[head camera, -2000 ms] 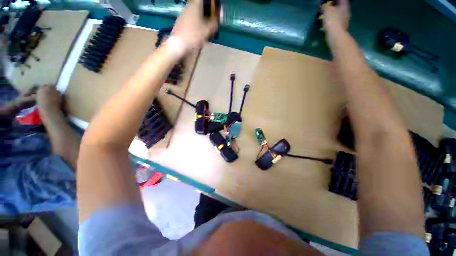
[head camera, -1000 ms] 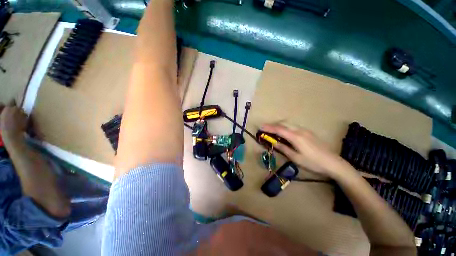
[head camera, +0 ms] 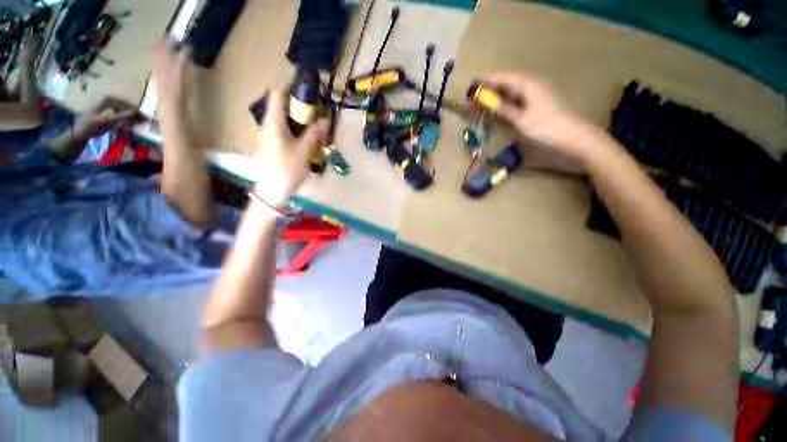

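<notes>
My left hand [head camera: 280,147] holds a black wired unit [head camera: 304,97] with a pale label, left of the open units; a small green board [head camera: 336,162] hangs beside it. The picture is blurred there. My right hand [head camera: 539,112] holds a black shell with a yellow insert [head camera: 487,97]. Below it lies a black shell with a pale patch [head camera: 494,173], thin wires and a green board [head camera: 470,136] beside it. Between my hands lie several open units, among them a shell with a yellow strip [head camera: 376,81], with cables pointing away.
Rows of black ribbed-looking parts [head camera: 690,147] stand at the right on the cardboard sheet [head camera: 552,39]. More black units [head camera: 771,319] lie at the far right. A co-worker's arm [head camera: 179,138] reaches over the bench at the left. A red stool [head camera: 306,237] and cardboard boxes are below.
My left hand has come back from the far green surface with a black unit. My right hand stays at the yellow-insert shell. The view has tilted down, so the bench sits higher.
</notes>
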